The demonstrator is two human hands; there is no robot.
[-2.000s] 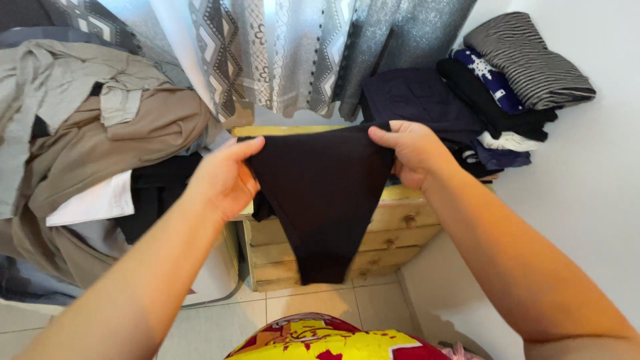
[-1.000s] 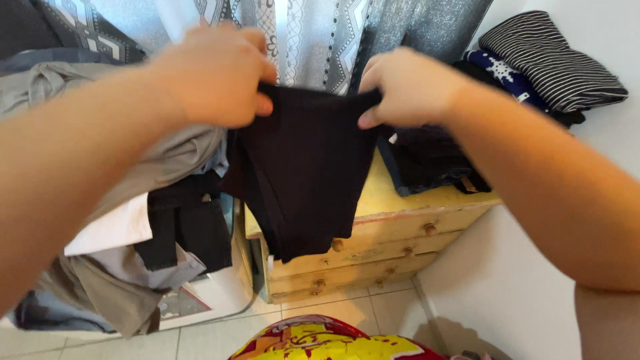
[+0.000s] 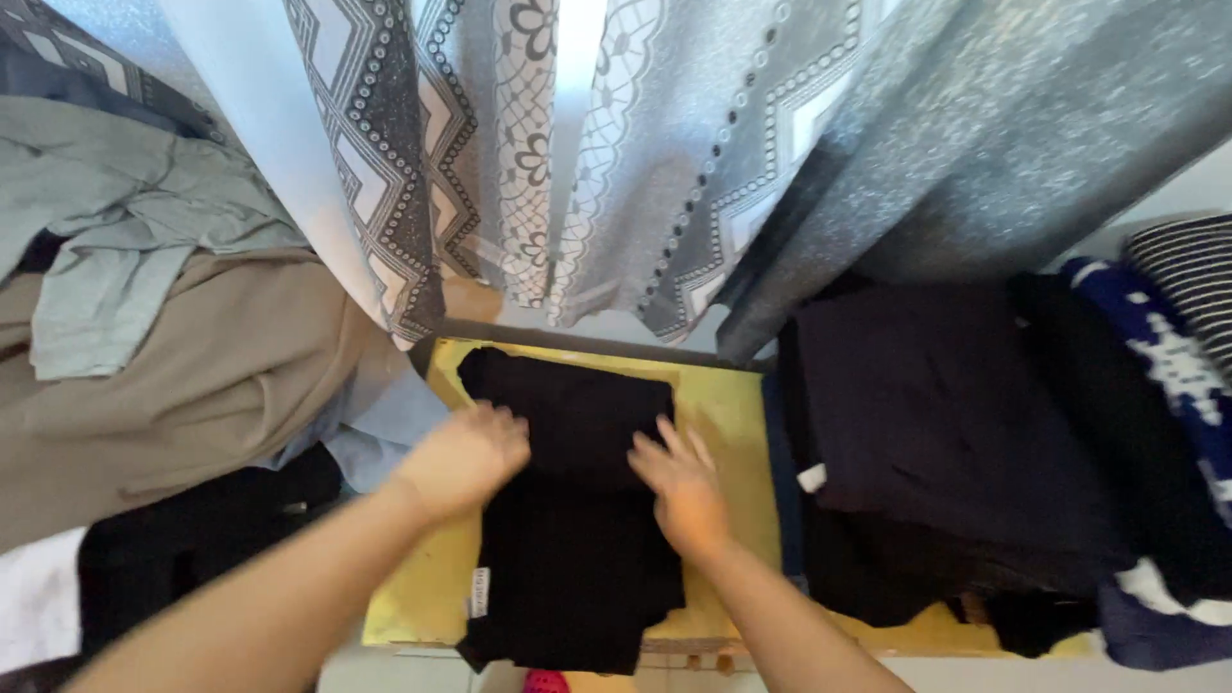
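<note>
Black garments (image 3: 582, 539) lie on the yellow top of a wooden chest of drawers (image 3: 731, 414), their lower edge reaching over its front. A small white tag with writing (image 3: 479, 591) shows at their left side. My left hand (image 3: 472, 448) rests on the left edge of the black cloth, blurred, its fingers pointing up and right. My right hand (image 3: 681, 481) lies on the right edge with fingers spread. Neither hand visibly grips the cloth.
Stacked dark folded clothes (image 3: 943, 414) sit to the right, beside a navy patterned garment (image 3: 1169, 356) and a striped one (image 3: 1193, 279). A heap of beige and grey clothes (image 3: 221, 385) fills the left. Patterned grey curtains (image 3: 626, 164) hang behind the chest.
The black garment held up between both hands one second ago is now down on the chest top, and both hands have let go of its upper corners. The view has moved closer.
</note>
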